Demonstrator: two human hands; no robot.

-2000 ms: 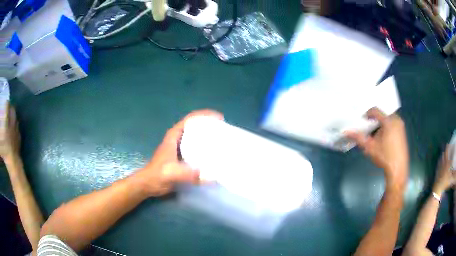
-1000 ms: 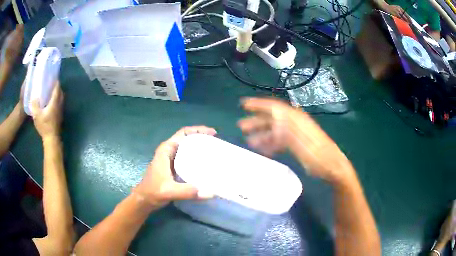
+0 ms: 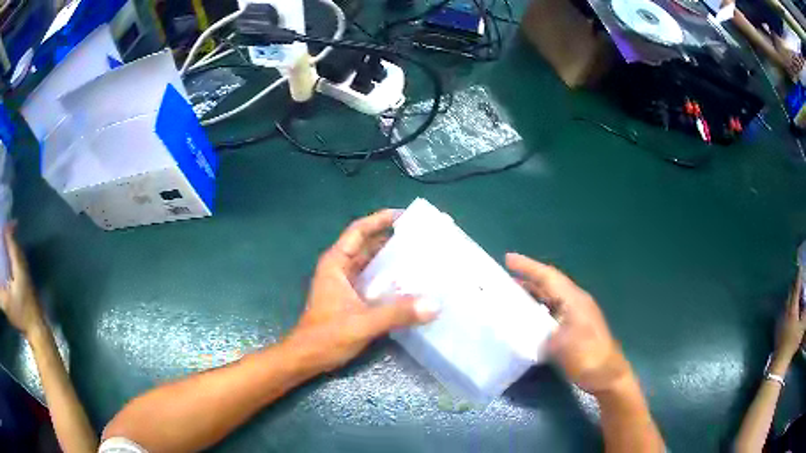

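Observation:
A white block-shaped unit [image 3: 464, 296] is held tilted above the green bench in the middle of the view. Its faces look plain and overexposed, and its edges look angular; I cannot tell which side faces up. My left hand [image 3: 340, 305] grips its left end, thumb across the near face and fingers behind the far edge. My right hand [image 3: 579, 332] is at its right end, slightly blurred, with the palm side against the end and the forefinger stretched out beyond the far edge.
An open white-and-blue carton [image 3: 133, 199] stands at the far left. A power strip [image 3: 367, 84], cables and a clear plastic bag [image 3: 455, 133] lie at the far edge. Dark items and a disc [image 3: 648, 19] are at far right. Other people's arms show at both sides.
The unit has turned, so its rounded white top no longer shows as before. My right hand, raised apart from it a second ago, has come down to its right end. The camera view has shifted.

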